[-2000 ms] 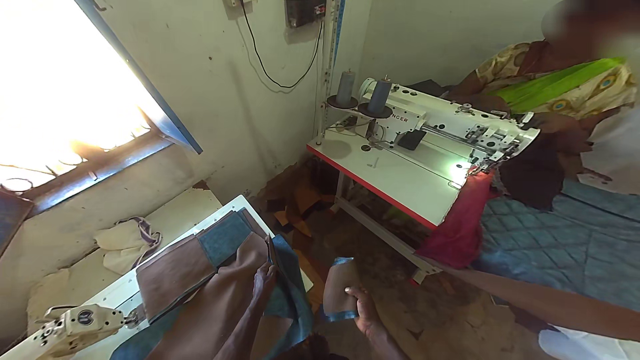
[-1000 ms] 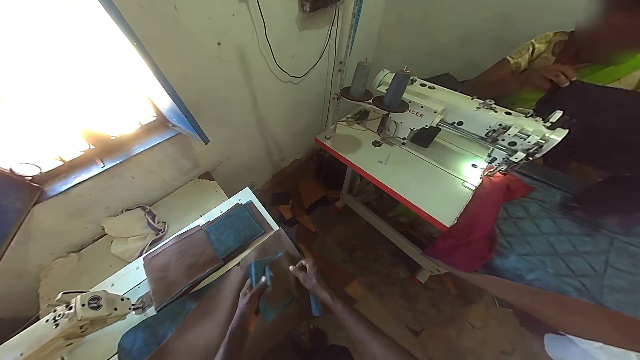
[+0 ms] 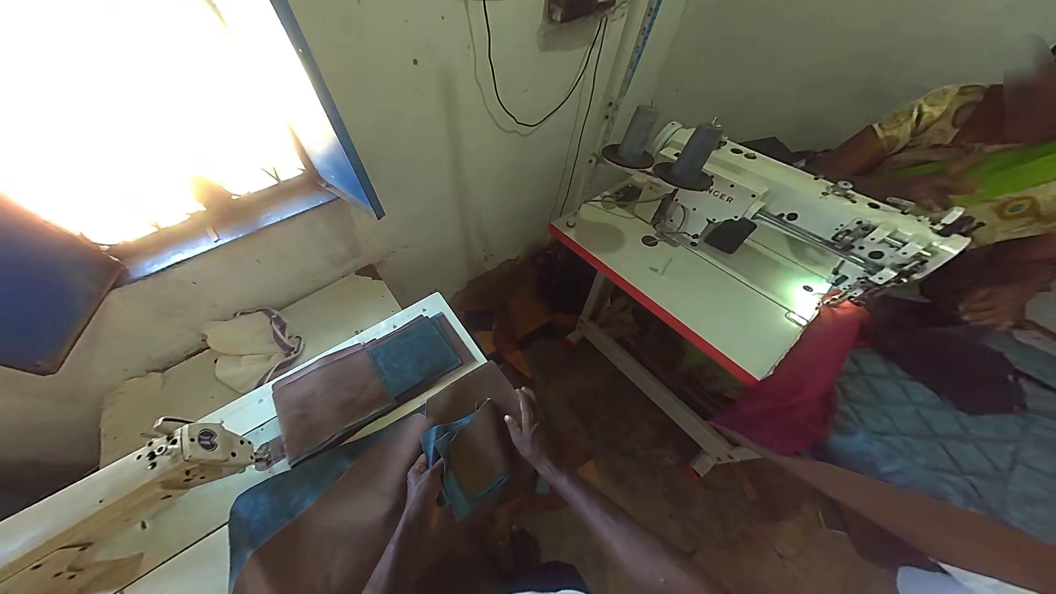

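Observation:
My left hand (image 3: 425, 485) holds a small piece of brown and blue-green leather-like material (image 3: 474, 458) by its left edge. On the right side of that piece is my right hand (image 3: 526, 425), its fingers extended; whether they touch the material is not plain. Below and behind my hands spreads a large brown sheet (image 3: 338, 528) with a blue-green underside. Flat brown pieces (image 3: 330, 396) and a blue-green piece (image 3: 415, 356) lie on the white sewing table (image 3: 450, 309), beside the head of a sewing machine (image 3: 198, 445).
A second sewing machine (image 3: 767, 190) with two grey thread cones stands on a red-edged table (image 3: 709, 305) at right. Red material (image 3: 800, 396) hangs at its needle. A co-worker (image 3: 949, 148) sits behind it. Offcuts (image 3: 516, 322) lie on the floor. A window (image 3: 148, 107) is at left.
Two seconds ago the small piece was in my right hand, apart from the left. Now it is in my left hand, and my right hand has moved beside it with fingers extended.

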